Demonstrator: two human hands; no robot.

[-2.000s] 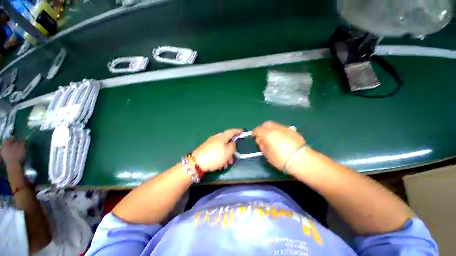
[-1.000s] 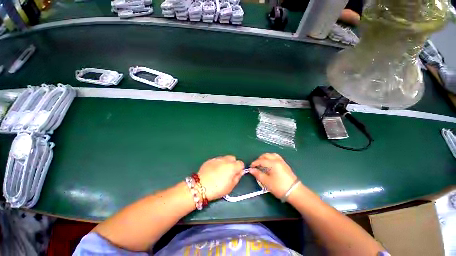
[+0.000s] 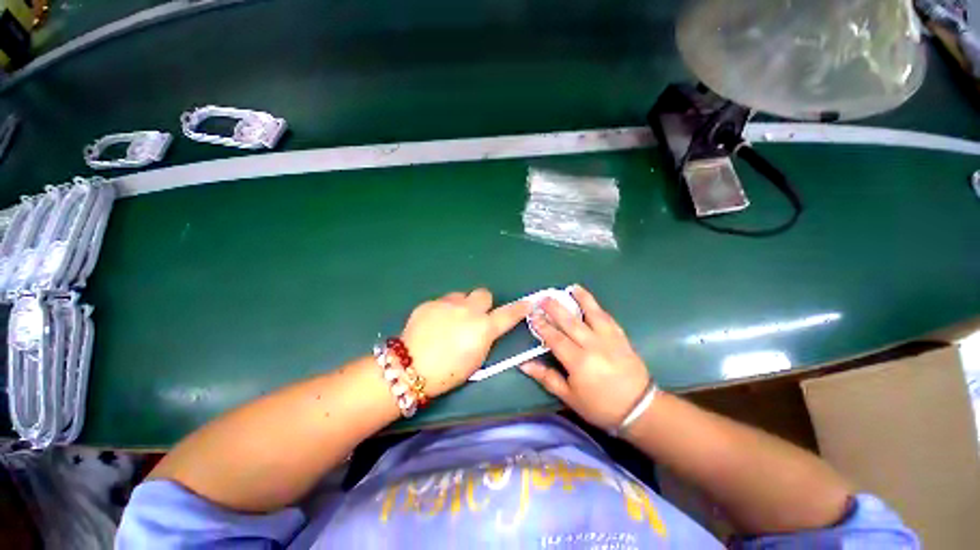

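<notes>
A coiled white charging cable [image 3: 507, 366] lies on the green bench in front of me, with its round white head [image 3: 556, 308] at its right end. My right hand [image 3: 597, 360] rests on the round head, fingers spread over it. My left hand [image 3: 451, 339] is at the left part of the loop and covers it, index finger reaching to the round head. Whether its other fingers grip the cable is hidden. A pale pile of twist ties [image 3: 572, 208] lies beyond my hands.
Finished cable stacks [image 3: 51, 339] lie at the left edge. Two coiled cables [image 3: 233, 127] lie beyond the pale strip [image 3: 376, 154]. A black bench device [image 3: 699, 150] with a cord stands at right under a plastic-covered hood [image 3: 801, 54]. Cardboard [image 3: 897, 430] is at lower right.
The round head now shows under my right fingers. My right hand has changed from pinching at the loop's far side to lying spread on the head. The view has shifted.
</notes>
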